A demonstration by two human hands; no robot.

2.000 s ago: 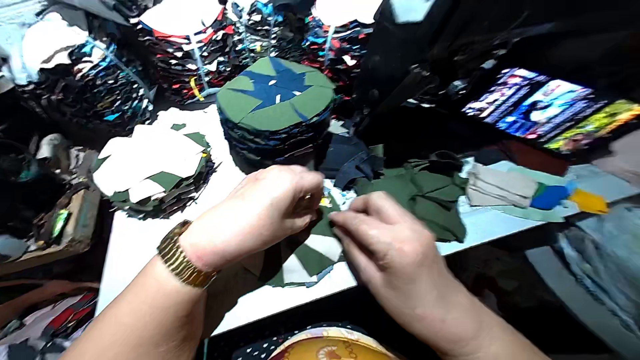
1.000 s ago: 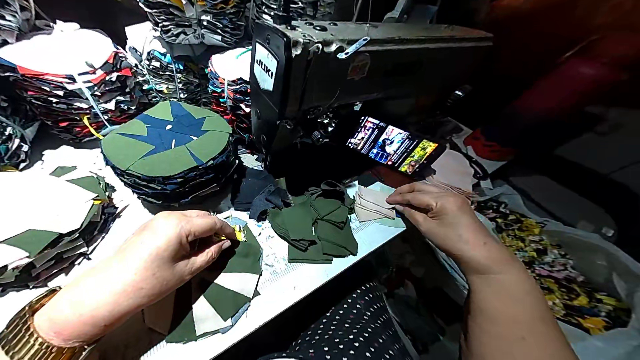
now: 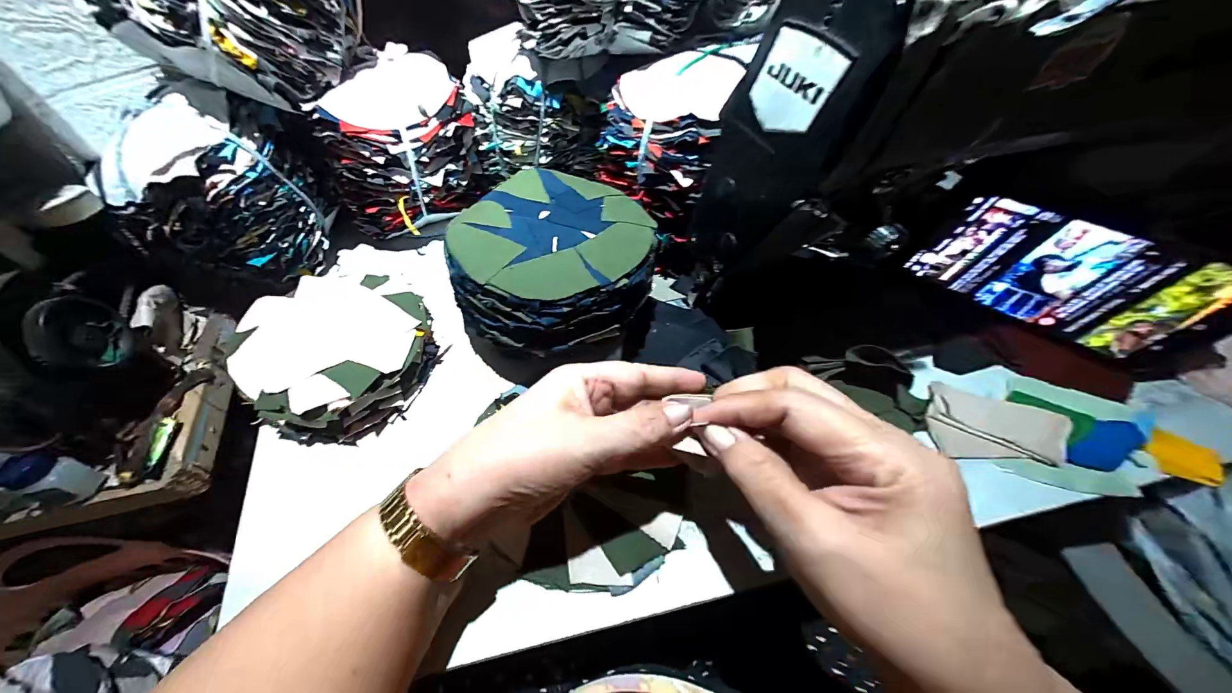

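My left hand (image 3: 558,438), with a gold-coloured watch at the wrist, pinches a small pale fabric piece (image 3: 689,404) between thumb and fingers. The fingertips of my right hand (image 3: 837,462) hold the same piece from the other side. Below both hands a round patchwork of green and cream wedges (image 3: 621,553) lies on the white table, partly hidden by them. Behind them stands a round stack topped with a green and navy patchwork disc (image 3: 553,236). Cream fabric pieces (image 3: 999,423) lie to the right of my right hand.
A stack of white and green fabric (image 3: 327,346) sits on the white table (image 3: 337,539) at the left. Tied fabric bundles (image 3: 395,144) stand behind. A dark Juki sewing machine (image 3: 799,125) and a lit phone (image 3: 1068,274) are at the back right. A wooden tray (image 3: 192,452) is far left.
My right hand has moved from the cream pieces at the right to meet my left hand over the patchwork. Both now hold a small pale piece. The view has shifted greatly.
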